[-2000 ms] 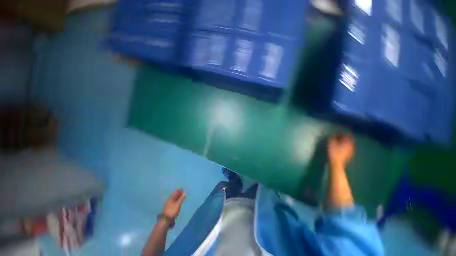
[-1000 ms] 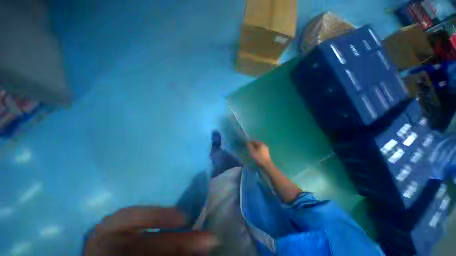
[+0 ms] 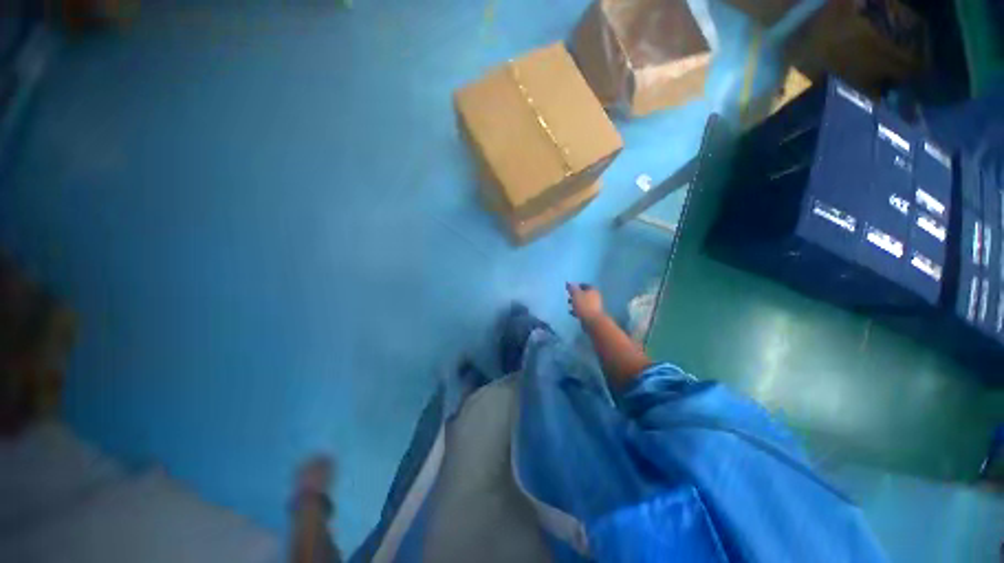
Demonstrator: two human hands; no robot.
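Note:
My right hand (image 3: 586, 300) is above the floor beside the left edge of the green-topped table (image 3: 760, 330). It is small in view, its fingers look slightly apart, and I see nothing held. My left hand (image 3: 314, 478) is low in the picture, blurred, with no object visible in it; its finger shape is unclear. Dark blue product boxes (image 3: 837, 225) with white labels stand in stacked blocks on the table at the right. Neither hand touches them. A closed brown shipping carton (image 3: 539, 127) with shiny tape along its seam stands ahead, on top of another carton (image 3: 559, 212).
An open carton (image 3: 650, 50) with clear film stands behind the taped one. A table leg (image 3: 661, 192) reaches the blue floor (image 3: 275, 220). More brown cartons (image 3: 853, 44) are at the top right. A pale grey surface (image 3: 121, 500) lies at the lower left.
The view has turned, bringing the cartons closer to the middle and the table to the right. My right hand has moved off the table's edge. My left hand has dropped lower and farther from the camera.

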